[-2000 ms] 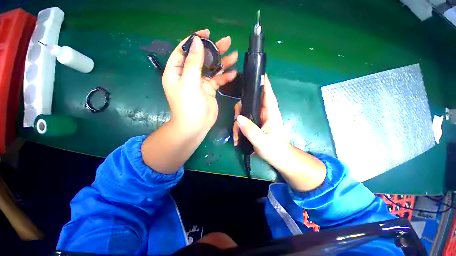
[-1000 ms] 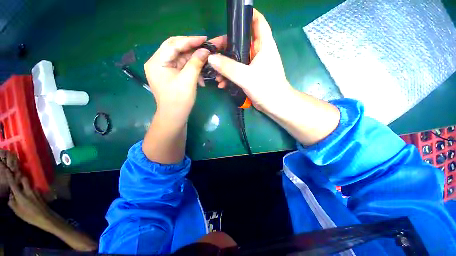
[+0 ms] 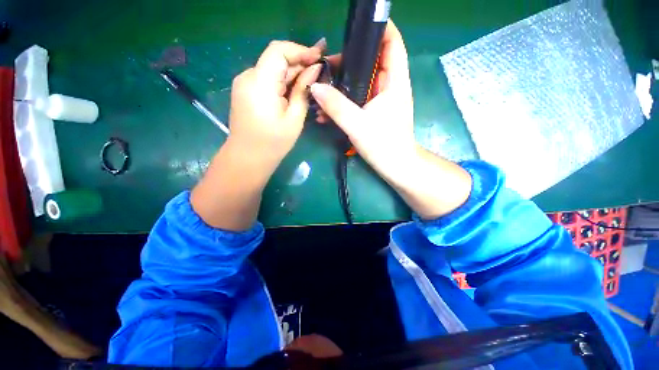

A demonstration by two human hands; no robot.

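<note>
My left hand (image 3: 271, 97) holds a small black watch case (image 3: 323, 74) between thumb and fingers, above the bench. Much of the case is hidden by the fingers. My right hand (image 3: 386, 119) holds the black electric screwdriver (image 3: 363, 47), with an orange band along its side. Its upper end is cut off by the top edge of the picture, so its tip is not seen. My right thumb meets the case beside the left thumb. The cord (image 3: 344, 189) hangs down toward the bench edge.
On the green bench (image 3: 181, 206) lie a black ring (image 3: 115, 156), a thin dark tool with pale end (image 3: 194, 100), a clear film (image 3: 300, 173), white bottle (image 3: 72, 108), foam tray (image 3: 36, 141), green tape roll (image 3: 74, 205) and bubble wrap (image 3: 542, 94). Another person's arm (image 3: 43, 318) shows lower left.
Since two seconds ago, my hands have come together at the case and the screwdriver sits higher in the picture. Since one second ago, the screwdriver has tilted slightly and the other person's arm has moved left.
</note>
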